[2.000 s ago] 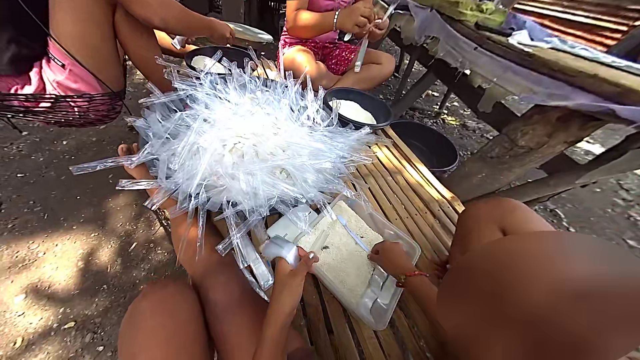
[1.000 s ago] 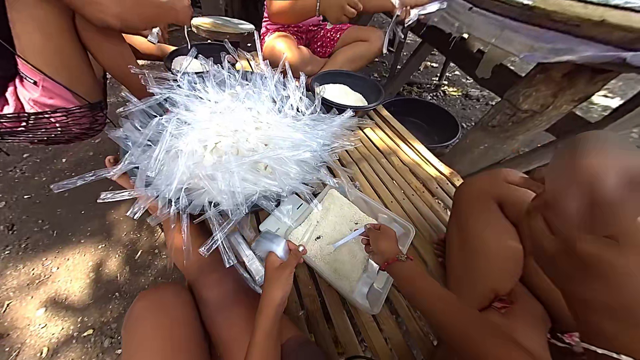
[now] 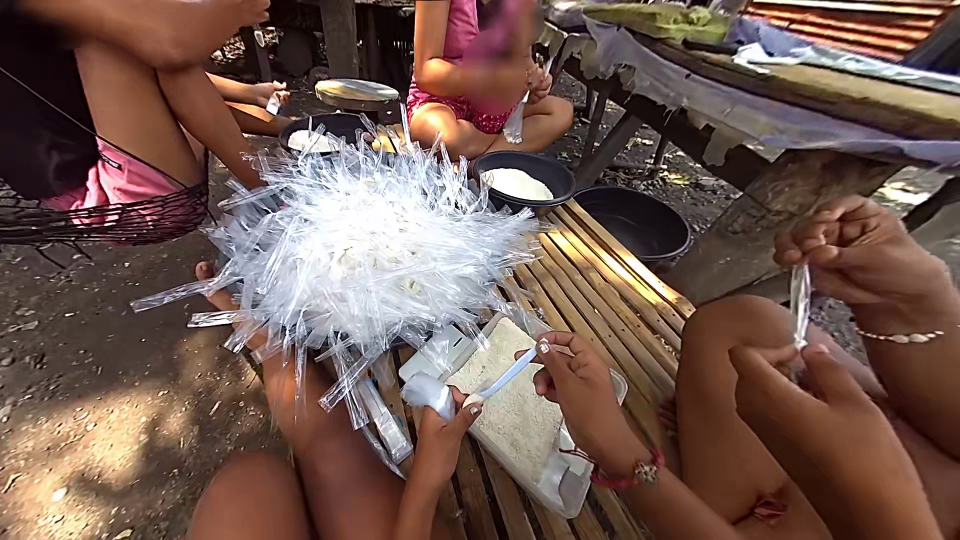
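My left hand point(image 3: 442, 427) grips a clear plastic bag point(image 3: 427, 394) at its mouth, left of a rectangular plastic container point(image 3: 574, 506) of white, grainy powder point(image 3: 514, 409). My right hand point(image 3: 577, 375), with a red bracelet at the wrist, holds a pale plastic spoon point(image 3: 506, 375) by its handle. The spoon's bowl, with some of the powder in it, is at the bag's mouth. Just beyond the container rises a large pile of narrow clear plastic bags point(image 3: 375, 247), many with white contents.
A bamboo slat bench point(image 3: 600, 300) bears these things. Black basins point(image 3: 525, 180) with white powder stand beyond the pile, another basin point(image 3: 634, 225) at the right. A person's hands point(image 3: 840, 315) at the right hold a narrow bag. Other people sit behind and left; a wooden table point(image 3: 787, 105) stands back right.
The spoon has moved from over the powder to the mouth of the bag in my left hand. The hands of the person at the right have come into view with a narrow bag.
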